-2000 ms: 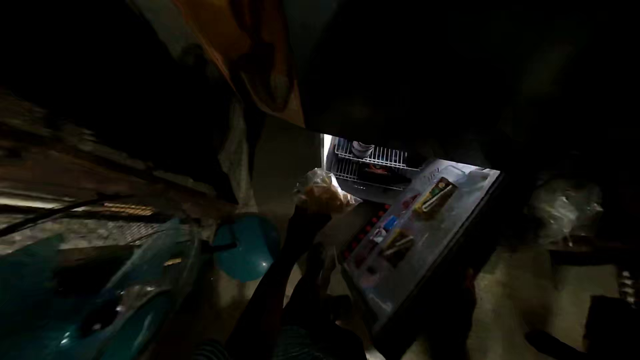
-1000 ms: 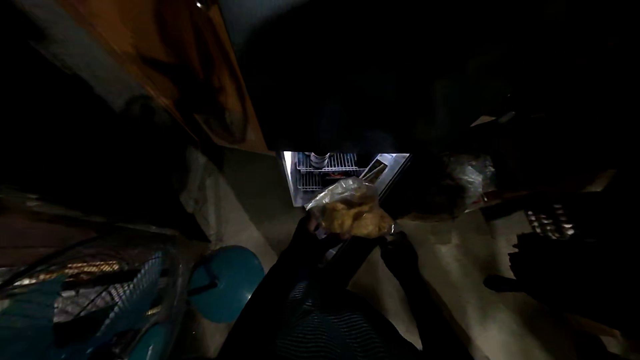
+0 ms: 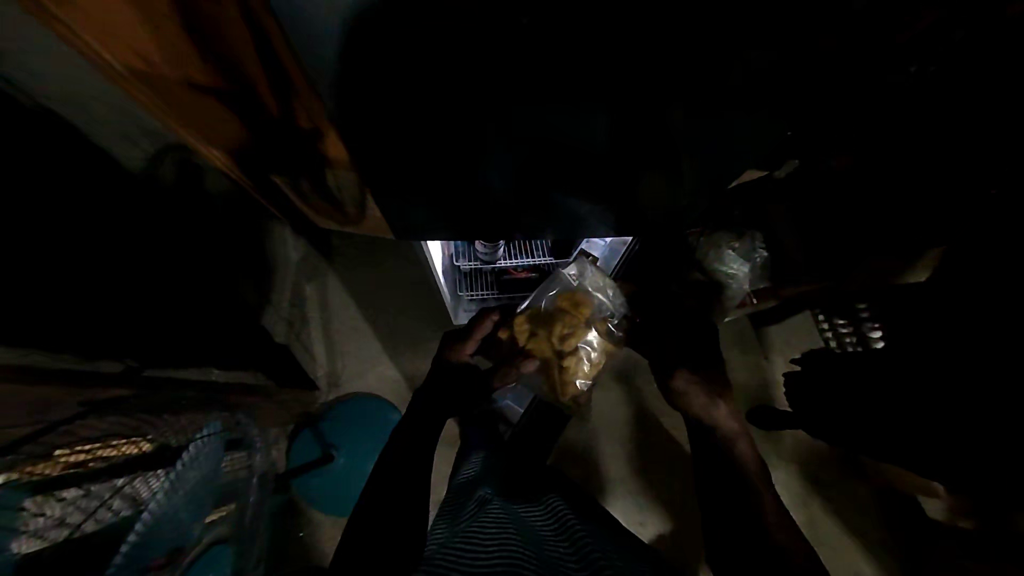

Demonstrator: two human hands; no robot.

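Observation:
A clear plastic bag (image 3: 570,332) with yellowish-brown food pieces in it is in front of me, before the lit, partly visible refrigerator. My left hand (image 3: 472,352) holds its left side, the fingers spread along the plastic. At the bag's right edge is my right hand (image 3: 668,336), mostly lost in shadow, so its fingers and hold cannot be made out. Behind the bag, the refrigerator's wire shelves (image 3: 512,254) carry a jar or can (image 3: 489,250) and a dark item with a red mark (image 3: 520,274).
A round teal object (image 3: 344,454) stands on the floor at the lower left, near a teal fan (image 3: 172,496). An orange-brown cloth (image 3: 240,96) hangs at the upper left. Another clear plastic bag (image 3: 734,260) lies to the right, near a perforated basket (image 3: 850,328).
The refrigerator door, wide in view two seconds ago with items in it, now shows only in small part. The bag, at first by my left hand alone, is now between both hands and more upright.

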